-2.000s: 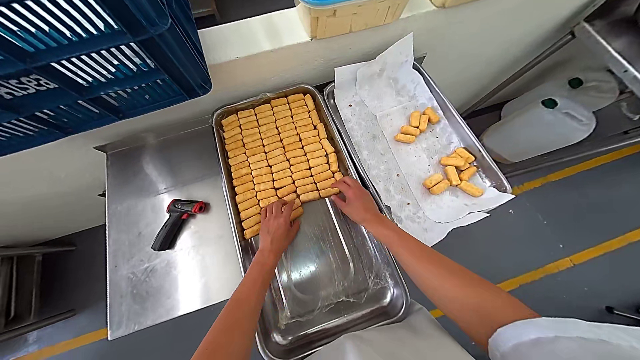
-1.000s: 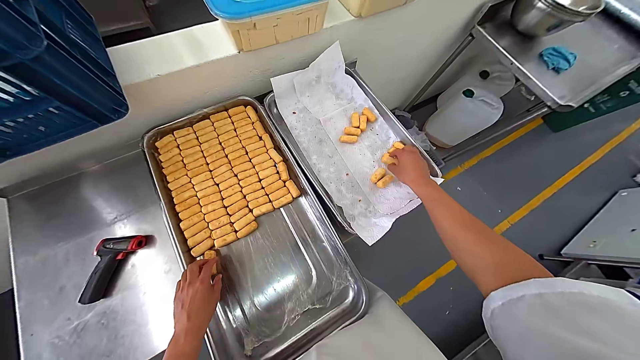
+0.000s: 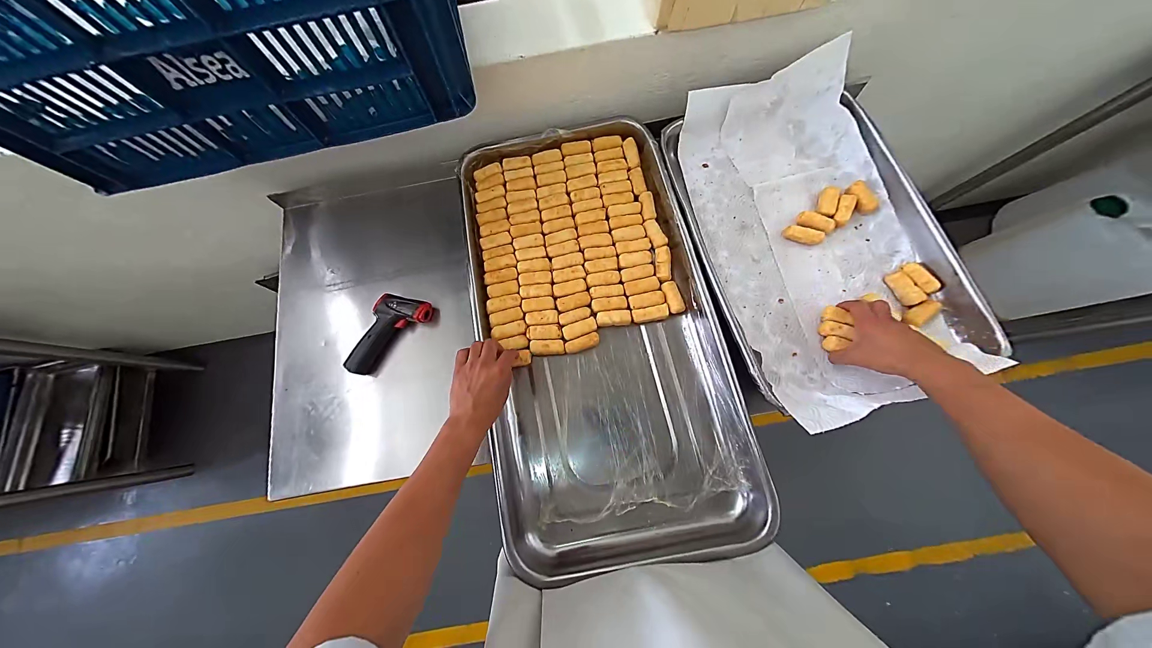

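Observation:
A deep metal tray lined with clear plastic film holds tight rows of small golden fried rolls in its far half. My left hand is at the tray's left edge, its fingertips on a roll at the near end of the left column. To the right, a second metal tray is lined with white paper. My right hand is over that paper, its fingers around a few rolls. Loose rolls are beside it, and a further group lies farther up.
A black and red infrared thermometer gun lies on the steel table at left. A blue plastic crate overhangs the upper left. A white plastic jug stands at the far right. The wall runs behind the trays.
Two seconds ago both hands were at the rows in the deep tray; my right hand is now over the paper-lined tray. My left hand has moved to the left column. The view has swung between frames.

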